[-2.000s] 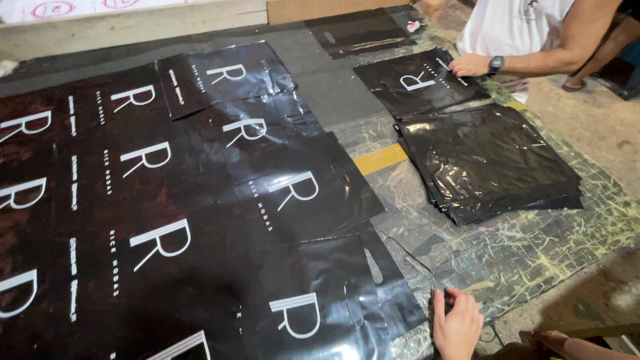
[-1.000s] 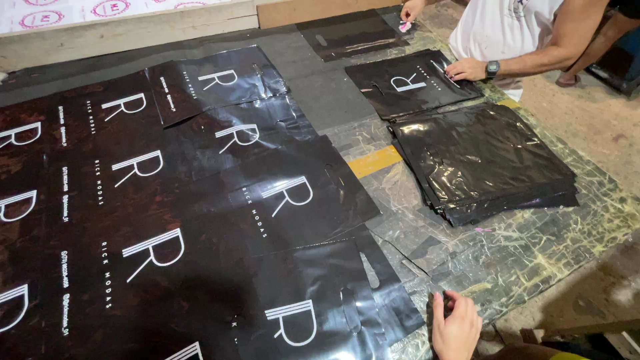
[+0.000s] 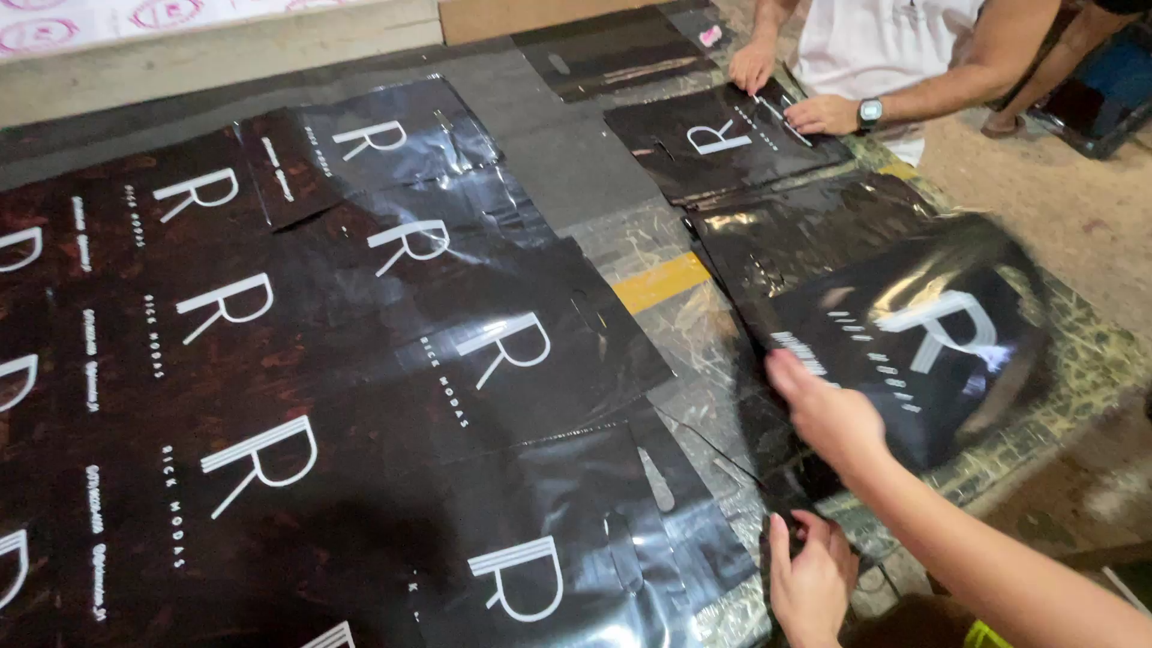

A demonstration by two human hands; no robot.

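Note:
A black plastic bag (image 3: 909, 396) with a white printed letter is held raised and curved over the right side of the table. My right hand (image 3: 828, 414) grips its left edge, slightly blurred. Below it, my left hand (image 3: 810, 576) has thumb and fingers closed on the bag's lower corner. Beneath and behind the bag lies a stack of glossy black bags (image 3: 765, 225), partly hidden. Overlapping printed black bags (image 3: 504, 360) cover the left of the table. A thin dark cord (image 3: 711, 441) lies between them and my left hand.
Across the table, a co-worker's two hands (image 3: 754, 67) touch a printed bag (image 3: 693, 166). Another dark bag (image 3: 621, 63) lies at the far edge. A yellow strip (image 3: 661, 281) crosses the table covering. A pale ledge (image 3: 225, 63) borders the far left side.
My right hand has come into view with a printed bag raised over the stack. My left hand, earlier by the cord, is now on that bag. The co-worker's other hand has moved onto their bag.

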